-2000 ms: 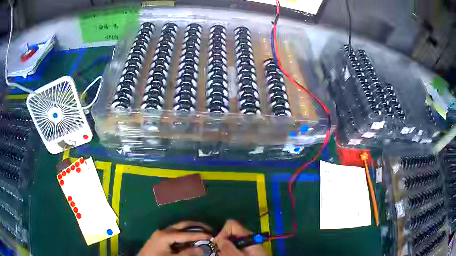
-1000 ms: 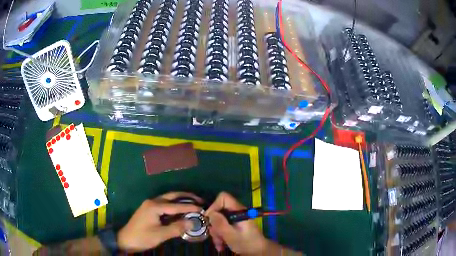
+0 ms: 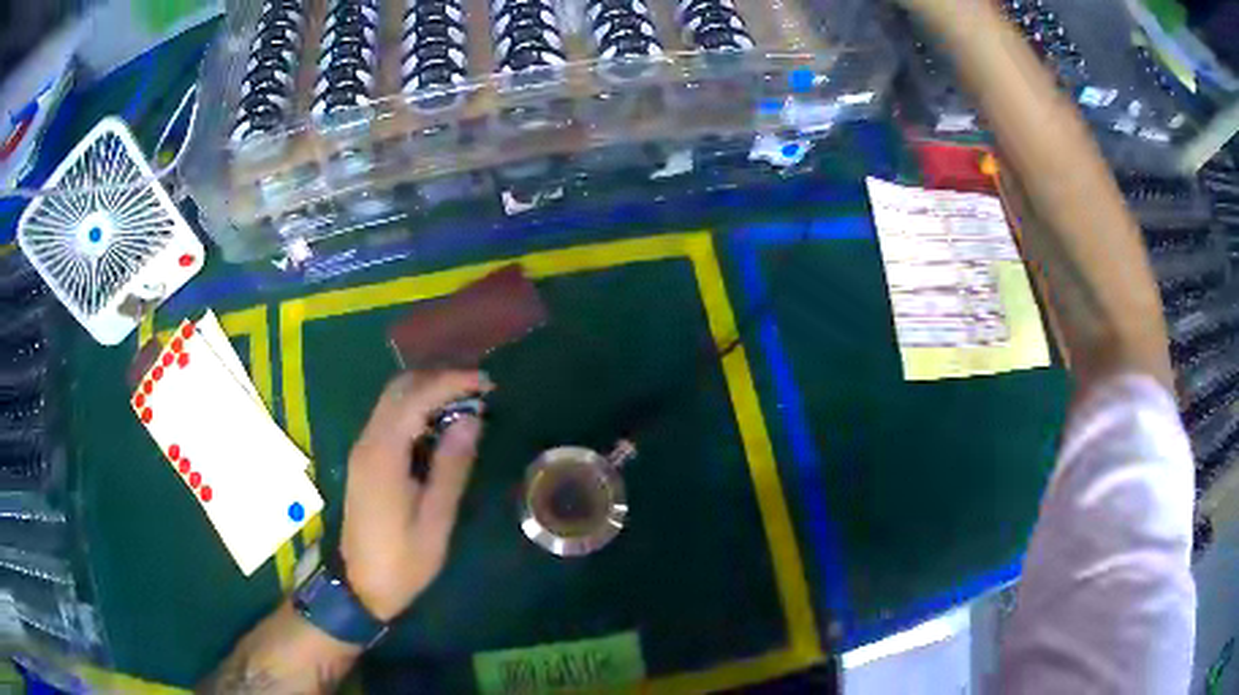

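Observation:
My left hand (image 3: 408,475) is closed around a small black-and-silver component (image 3: 457,413), partly hidden by the fingers, above the mat inside the yellow tape. The round silver fixture (image 3: 537,527) with a small side post sits on the mat to the right of that hand, and nobody touches it. My right arm reaches up and away at the right. Its hand is cut off by the top edge, so what it holds is hidden. The probe and its red wire are not visible.
Trays with rows of components (image 3: 530,149) stand at the back. A dark red pad (image 3: 469,319) lies behind my left hand. The dotted sheet (image 3: 238,448) and white fan (image 3: 102,231) are left. A record sheet (image 3: 951,292) and red object (image 3: 958,167) are right.
My hands have parted: the left holds the component away from the fixture, and the right has moved up out of the picture. The fixture now stands alone. The view has shifted.

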